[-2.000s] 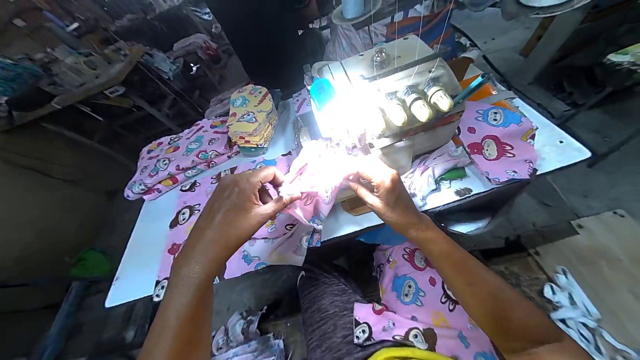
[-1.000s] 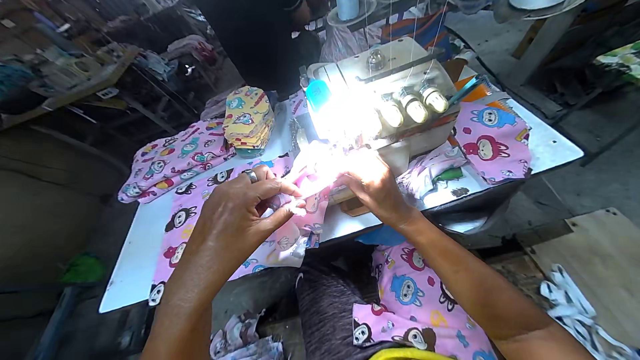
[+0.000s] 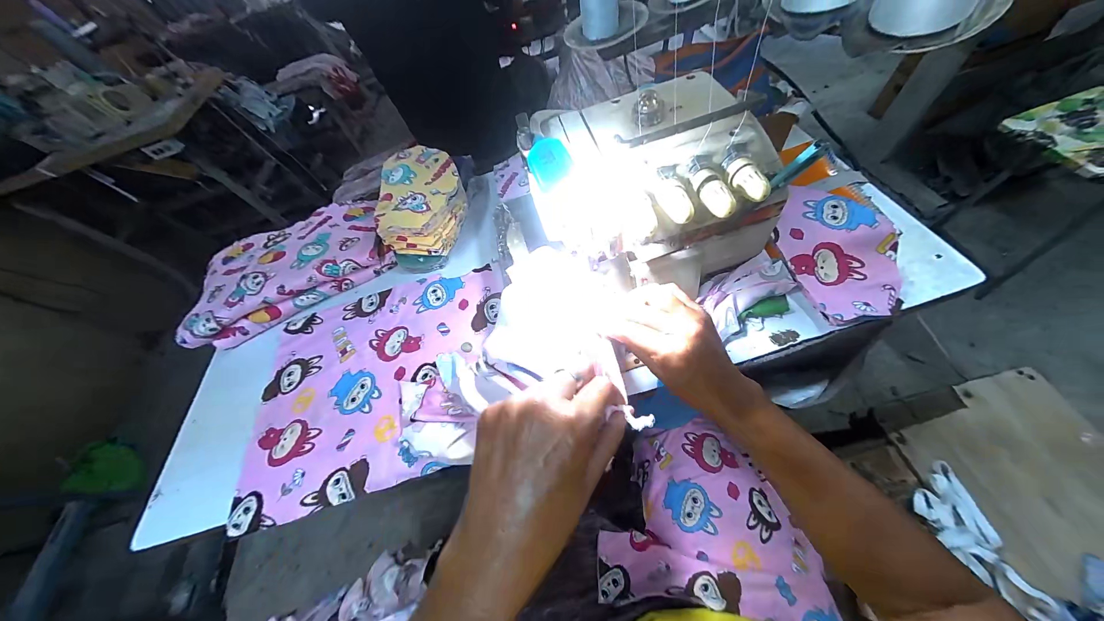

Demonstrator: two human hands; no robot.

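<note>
An overlock sewing machine (image 3: pixel 690 112) with several thread tension dials stands on a white table (image 3: pixel 185 466); glare from its lamp hides the needle area. My left hand (image 3: pixel 543 423) grips the near edge of a bunched piece of pink and white fabric (image 3: pixel 448 397) just in front of the machine. Close to the presser area, my right hand (image 3: pixel 668 332) pinches the same fabric, its fingertips washed out by the light. Pink cartoon-print fabric (image 3: pixel 354 392) lies flat left of my hands. More printed fabric (image 3: pixel 724 509) rests on my lap.
A stack of yellow printed pieces (image 3: pixel 420 203) and folded pink fabric (image 3: pixel 293 267) lie at the back left. Pink pieces (image 3: pixel 837 250) sit right of the machine. Thread cones (image 3: pixel 599 17) stand behind it. White strips (image 3: pixel 966 517) hang at the lower right.
My left hand has moved nearer to me and to the right, from beside the pink fabric to its near edge. More white fabric shows bunched to the left of the machine's lit area.
</note>
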